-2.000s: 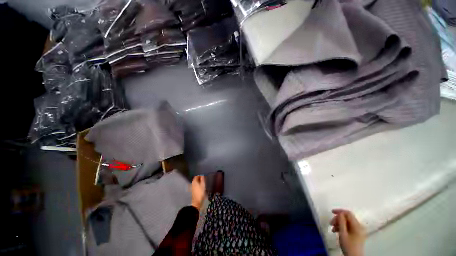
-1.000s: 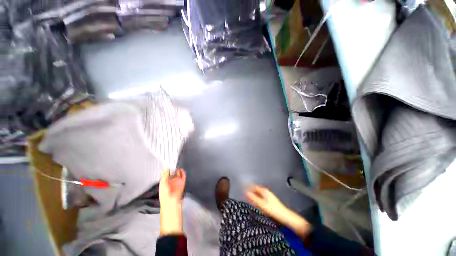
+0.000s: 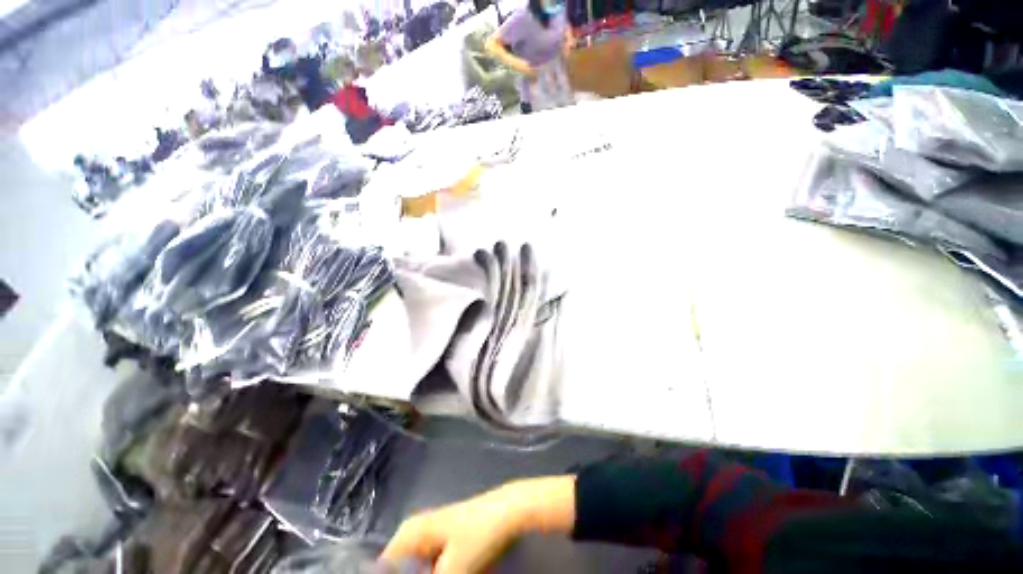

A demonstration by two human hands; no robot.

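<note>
My right hand (image 3: 482,527) reaches in from the lower right in a dark sleeve with red bands. Its fingers are bent and cut off by the bottom edge. Grey cloth (image 3: 331,558) shows right beside the fingertips; whether they grip it cannot be told. My left hand is out of view. The unpacked garment pile (image 3: 510,342), matte grey and folded in layers, hangs over the near table edge.
The long white table (image 3: 785,325) crosses the view. Packed garments (image 3: 269,258) heap at its left; more bagged grey garments (image 3: 931,168) lie at the right. Dark bagged bundles (image 3: 337,471) lie below the edge. A person (image 3: 536,51) stands beyond the table.
The view has swung up from the floor and carton to the table. My left hand, which held a striped grey garment, has left the view. My right arm now stretches across the bottom.
</note>
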